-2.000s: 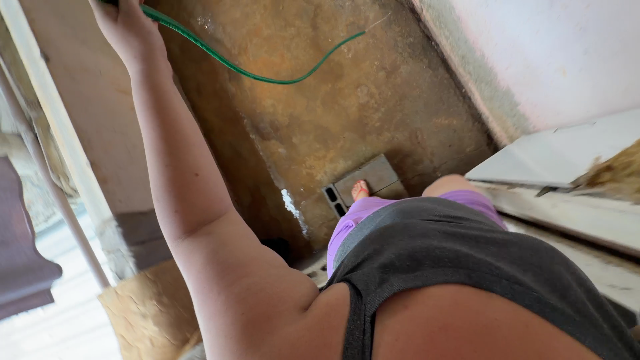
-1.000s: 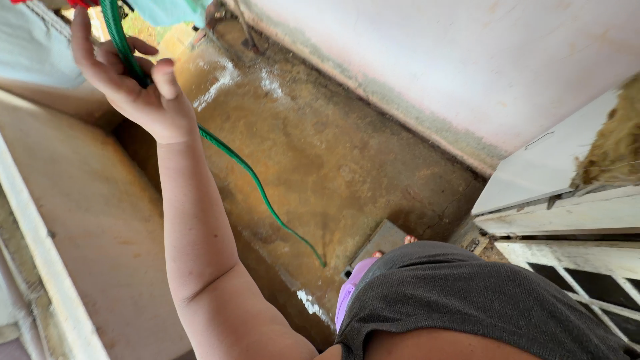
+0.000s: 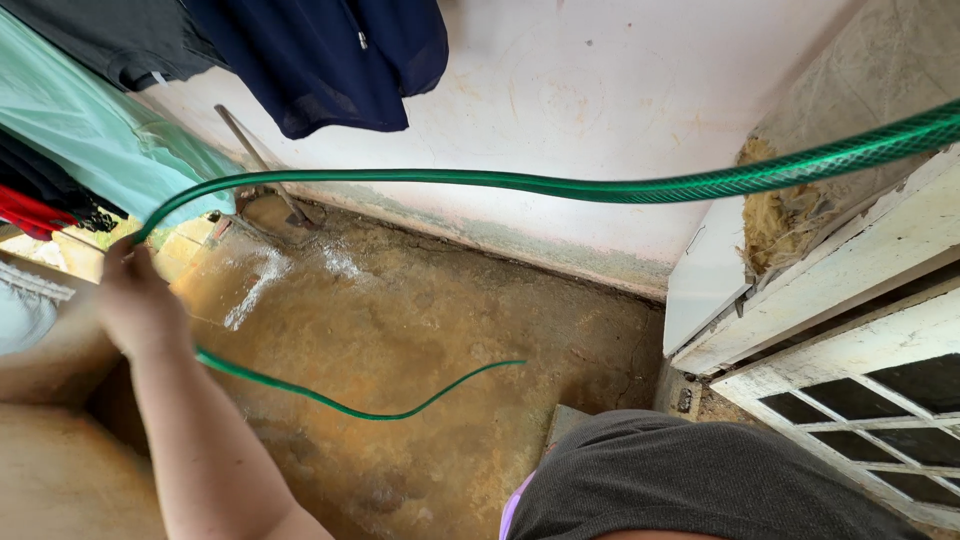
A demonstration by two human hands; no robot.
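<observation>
My left hand (image 3: 142,300), raised at the left of the view, grips a green garden hose (image 3: 450,177). One stretch of the hose arches from that hand across the view to the upper right edge, passing in front of the wall. The other stretch hangs below the hand and curves over the wet concrete floor (image 3: 420,322), its thin-looking end near the middle. My right hand is out of view.
Dark blue clothing (image 3: 322,67) and a light green cloth (image 3: 105,120) hang at the upper left. A wooden handle (image 3: 259,157) leans on the pale wall (image 3: 570,97). A white paned door (image 3: 847,405) stands at the right, by a concrete block (image 3: 566,424).
The view has swung toward the wall and hanging clothes. My left hand, whose fingers were spread around the hose a second ago, now closes on it. A hose stretch now crosses the upper view.
</observation>
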